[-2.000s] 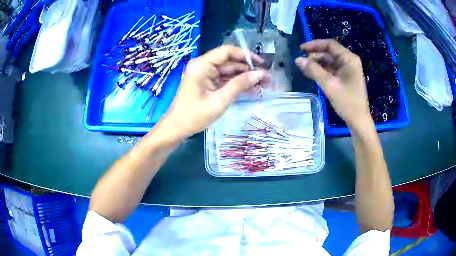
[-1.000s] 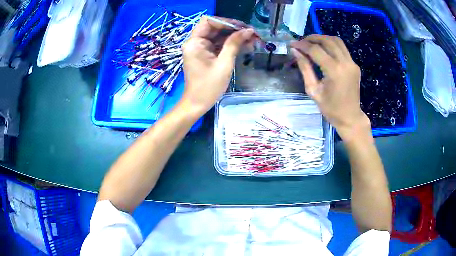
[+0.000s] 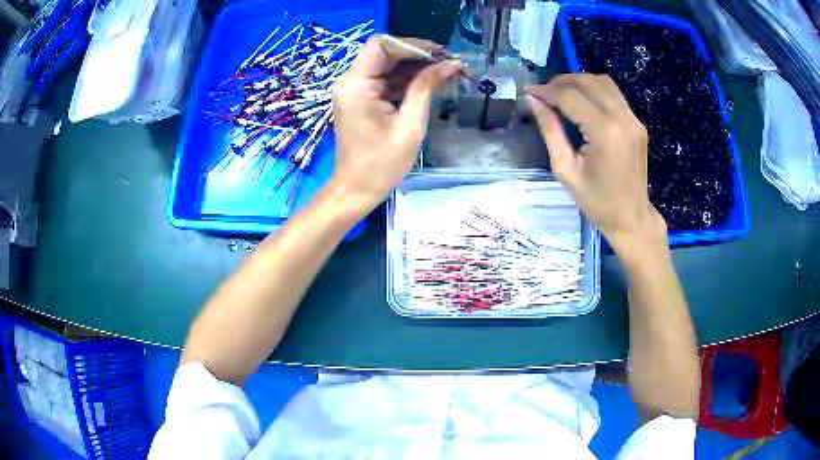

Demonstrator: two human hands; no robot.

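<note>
My left hand [image 3: 382,117] pinches a thin white wired piece [image 3: 409,48] between thumb and fingers. Its dark end reaches right to the press fixture [image 3: 488,106], a small metal block under the grey press ram [image 3: 494,31]. A small dark round part [image 3: 486,87] sits on top of the fixture, at the slot. My right hand [image 3: 589,126] is just right of the fixture, thumb and index finger near each other; whether they hold anything is too small to tell. The clear plastic box [image 3: 493,313] nearest my body holds red and white pieces.
The left blue tray [image 3: 184,202] holds a loose heap of pieces with dark ends. The right blue tray [image 3: 742,193] is full of tiny black parts. Stacked clear plastic boxes [image 3: 135,63] stand far left, with more at far right. A white paper [image 3: 534,31] lies beside the press.
Over two seconds, both hands have moved to the press fixture, and the wired piece's end has come to it. In the last second, my right hand has shifted only slightly.
</note>
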